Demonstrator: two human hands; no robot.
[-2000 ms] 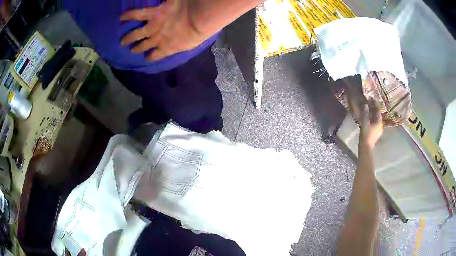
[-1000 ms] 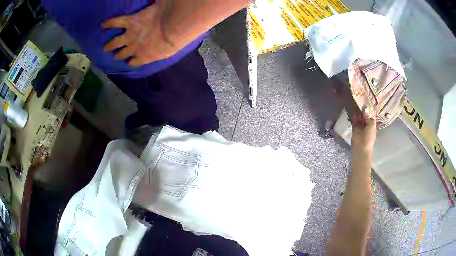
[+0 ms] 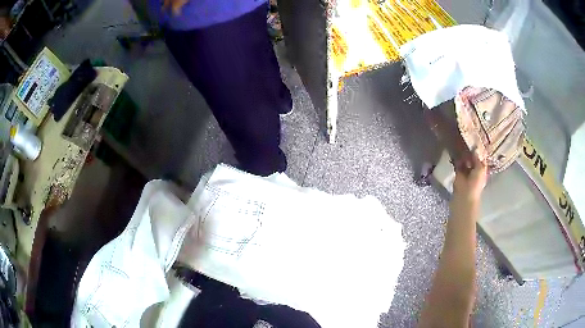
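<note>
My right hand (image 3: 471, 172) reaches out at the right and grips the lower edge of a tan-brown garment piece (image 3: 497, 128). That piece lies on a light bin, partly beside a white cloth (image 3: 462, 61) with frayed edges. White trouser panels (image 3: 321, 237) lie across my lap, with a stitched patch pocket showing near their left end. Another white panel (image 3: 128, 262) with dark stitch lines hangs over at the lower left. My left hand is not in view.
At the left is a cream machine table (image 3: 38, 186) with a control panel (image 3: 40, 86) and a white thread cone (image 3: 25, 144). A person in purple and dark trousers (image 3: 224, 77) stands ahead. A yellow-taped stand (image 3: 378, 38) and a grey-white bin (image 3: 526, 218) are at the right.
My right hand has moved from lying on the brown piece to gripping its lower edge. The person in purple has moved back, away from my lap. My left fingertips have left the bottom edge.
</note>
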